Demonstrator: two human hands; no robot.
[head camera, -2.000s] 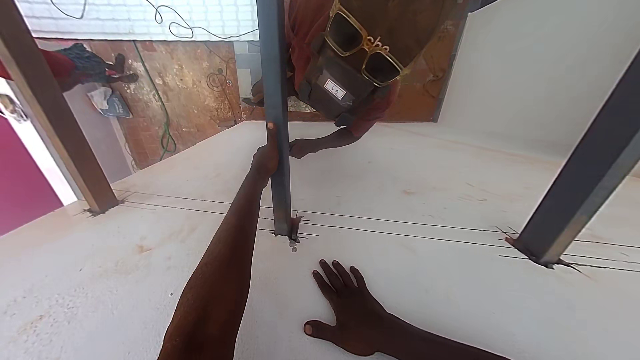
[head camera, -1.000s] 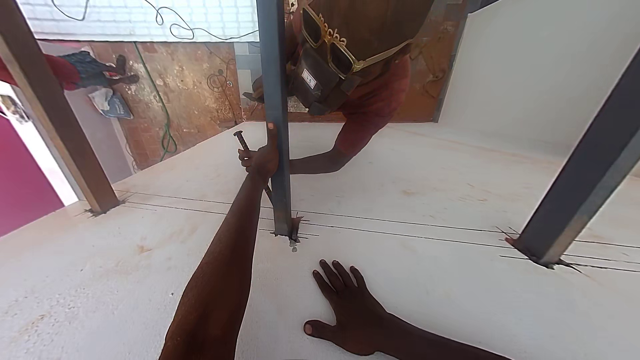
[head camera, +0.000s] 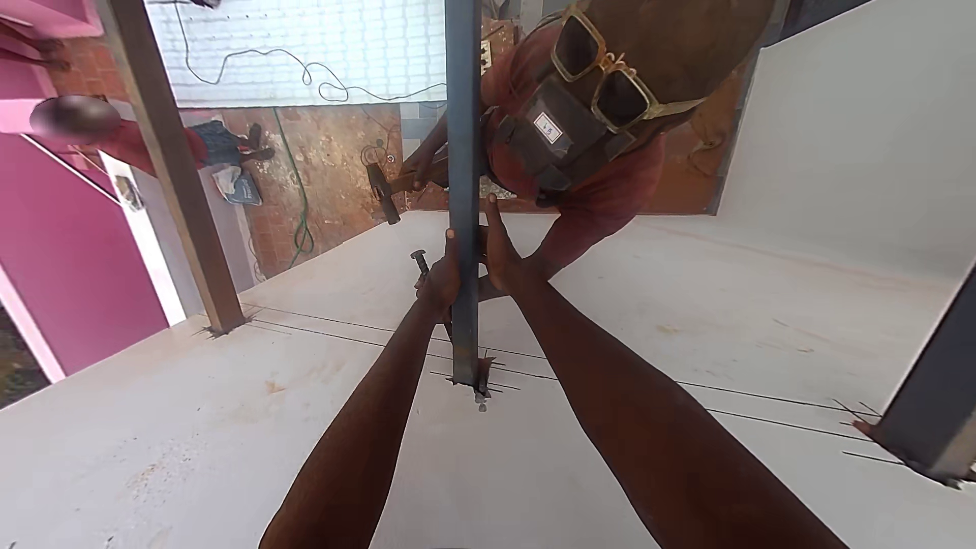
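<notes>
A dark square steel tube (head camera: 465, 152) stands with its foot in a chipped hole (head camera: 482, 381) in the white-painted surface. Against the tube's left side my left hand (head camera: 442, 278) is closed, its thumb pointing along the steel. My right hand (head camera: 501, 255) presses the tube from the right, fingers partly hidden behind it. Close by my left hand, a steel chisel or punch (head camera: 418, 261) with a flared head is held by a co-worker's hand, mostly hidden behind mine. The co-worker's other hand (head camera: 418, 169) grips a hammer (head camera: 383, 192) left of the tube.
The co-worker (head camera: 579, 152), with sunglasses on the cap, leans in beyond the tube. Further steel posts stand left (head camera: 179, 175) and right (head camera: 938, 396). Thin marked lines (head camera: 762, 398) cross the white surface. Lower down behind are another person (head camera: 145, 145), a green hose (head camera: 293, 183) and a dark cable (head camera: 282, 52).
My right hand has left the white surface and now holds the tube opposite my left. A hammer has come into view in the co-worker's hand. The view has shifted.
</notes>
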